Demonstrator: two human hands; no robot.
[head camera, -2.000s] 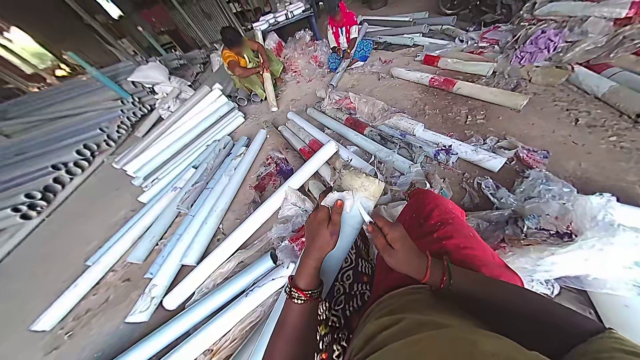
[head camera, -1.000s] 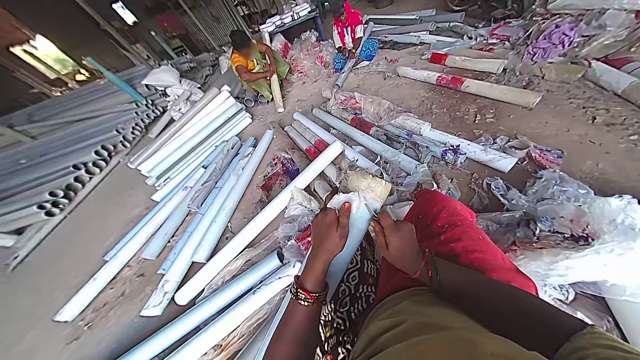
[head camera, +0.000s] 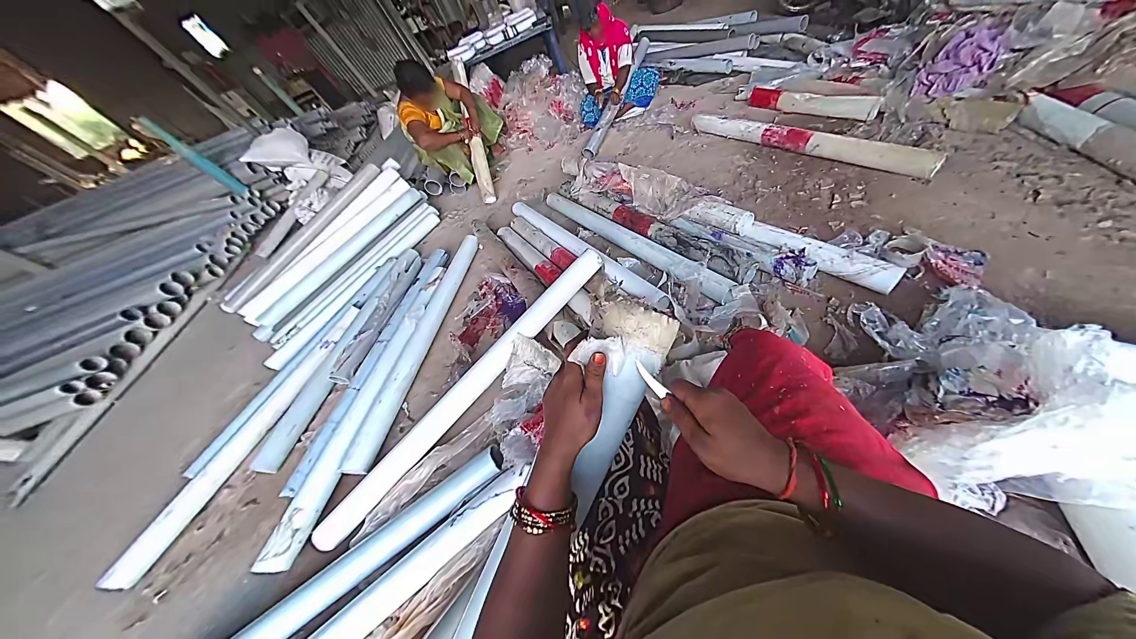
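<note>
A light-blue plastic pipe (head camera: 611, 426) slants up across my lap, its upper end wrapped in a cream-coloured layer (head camera: 641, 327) with torn white film just below. My left hand (head camera: 572, 404) grips the pipe's left side near that film, thumb on top. In my right hand (head camera: 723, 430), right of the pipe, is a small pointed white blade (head camera: 652, 380), perhaps a knife; its tip is at the pipe's surface. The handle is hidden in my fingers. A long white pipe (head camera: 461, 399) lies to the left of my left hand.
More white and blue pipes (head camera: 390, 355) lie on the ground at left, beside a stack of grey pipes (head camera: 106, 293). Crumpled clear plastic film (head camera: 1047, 399) is heaped at right. Two people (head camera: 448, 120) sit farther back, each holding a pipe. Red-banded pipes (head camera: 821, 146) lie beyond my knees.
The white blade in my right hand, seen two seconds ago and hardly visible one second ago, shows plainly again at the pipe. My left hand stays on the pipe near its wrapped end.
</note>
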